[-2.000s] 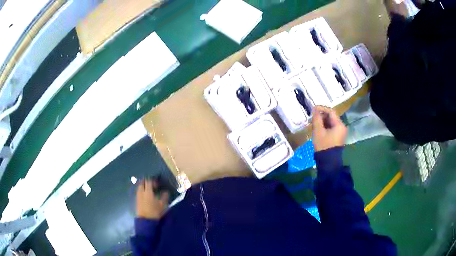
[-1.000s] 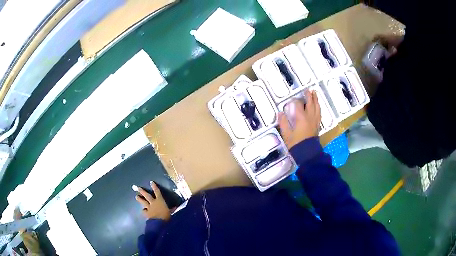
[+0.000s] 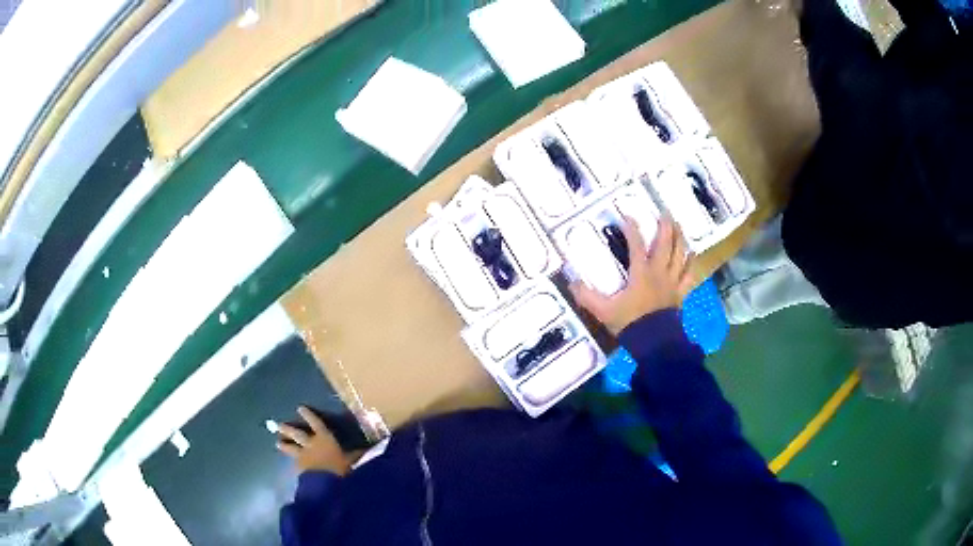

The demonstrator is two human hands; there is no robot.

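Several whitish inner trays with rounded compartments and black cable bundles lie on brown cardboard. My right hand (image 3: 640, 283) is over the near end of the middle front tray (image 3: 600, 251), thumb by its near left corner and fingers spread across its right side. Whether it grips the tray or a unit is hidden. Another tray (image 3: 533, 350) lies nearest me, and one sits on a stack (image 3: 485, 254) to its far left. My left hand (image 3: 312, 443) rests on the black bench, fingers apart, with a small white patch at one fingertip; I see nothing held.
White closed boxes (image 3: 405, 114) lie on the green conveyor (image 3: 309, 139), with a long white row (image 3: 160, 320) at left. White flat cartons (image 3: 144, 517) are at the lower left. A person in dark clothing (image 3: 886, 181) is at the right. A blue stool (image 3: 704, 318) is below the bench edge.
The loose white boxes on the belt have moved left. My right hand has drawn back toward the tray's near end, uncovering its black cable. The pinkish tray by the other person is out of view.
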